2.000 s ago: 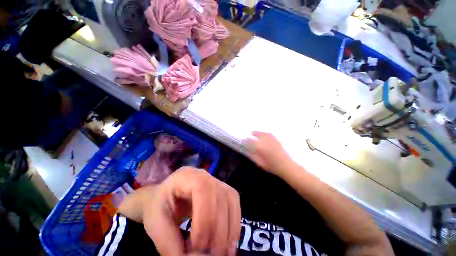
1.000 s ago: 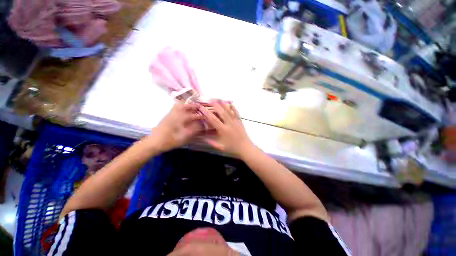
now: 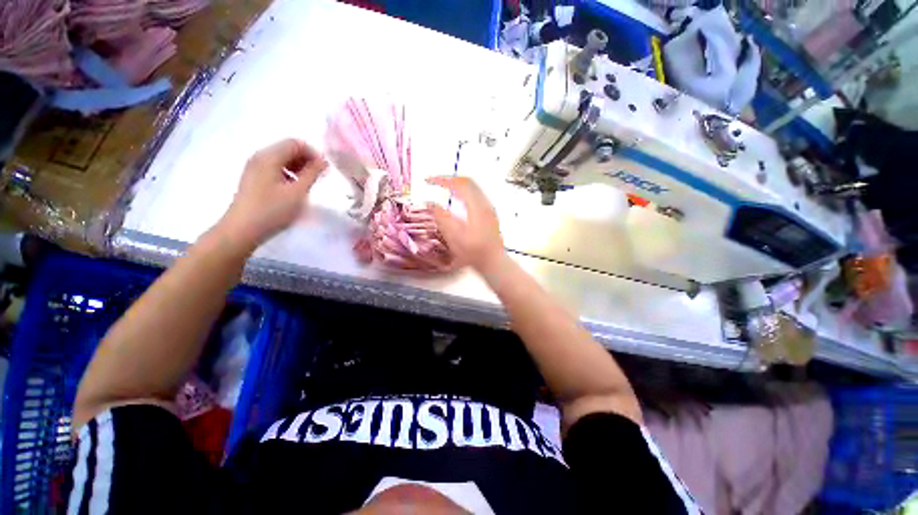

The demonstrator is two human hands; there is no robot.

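A bundle of pink pieces [image 3: 405,237] lies on the white machine table [image 3: 242,131] near its front edge, gathered at the middle and fanned at both ends. A pale tie strip [image 3: 370,191] shows round its middle. My right hand [image 3: 471,223] rests on the bundle's right side and holds it. My left hand [image 3: 277,189] is raised a little left of the bundle, thumb and fingertips together; a small whitish bit shows at them, too small to name.
The JACK sewing machine [image 3: 644,166] stands right of the bundle. More pink bundles [image 3: 111,40] lie on brown cardboard [image 3: 75,151] at the left. A blue basket [image 3: 25,372] is below left. Pink cloth [image 3: 740,443] hangs below the table at right.
The view shifted from the basket to the table. Since a second ago my left hand has moved off the bundle to the left; my right hand stays on it, and its near end shows fanned.
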